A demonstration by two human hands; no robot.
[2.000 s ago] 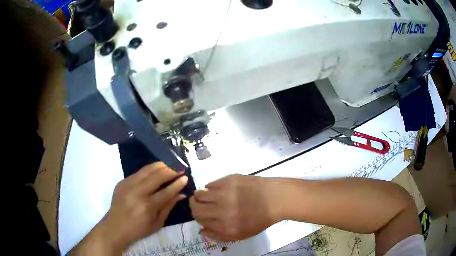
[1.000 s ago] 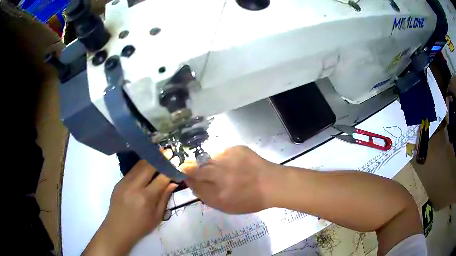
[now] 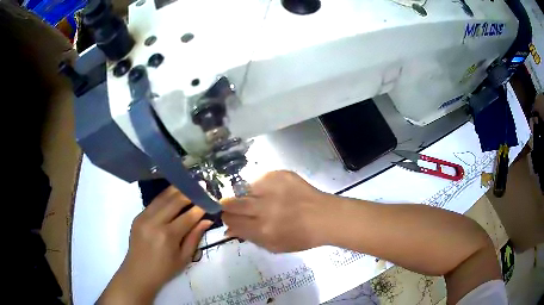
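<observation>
A small black cloth piece [image 3: 153, 192] lies at the left end of the white sewing machine [image 3: 310, 65], partly under the grey end cover [image 3: 113, 138]. My left hand [image 3: 170, 229] holds its near part with bent fingers. My right hand [image 3: 271, 211] pinches the cloth's right side just below the presser foot area [image 3: 231, 164]. A small dark bit of the cloth shows between the two hands. The needle and the stitching point are hidden by my fingers and the metal parts.
A black smartphone [image 3: 359, 134] lies on the machine bed. Red-handled snips [image 3: 440, 168] lie right of it. A navy scrap [image 3: 495, 122] hangs at the machine's right end, by a yellow-and-black handled tool [image 3: 501, 171]. A ruler scale [image 3: 262, 289] marks the tabletop. Dark cloth [image 3: 21, 179] is heaped at left.
Both hands and the cloth have moved up from the table's near side to the presser foot area since the first frame. They have barely moved over the last second.
</observation>
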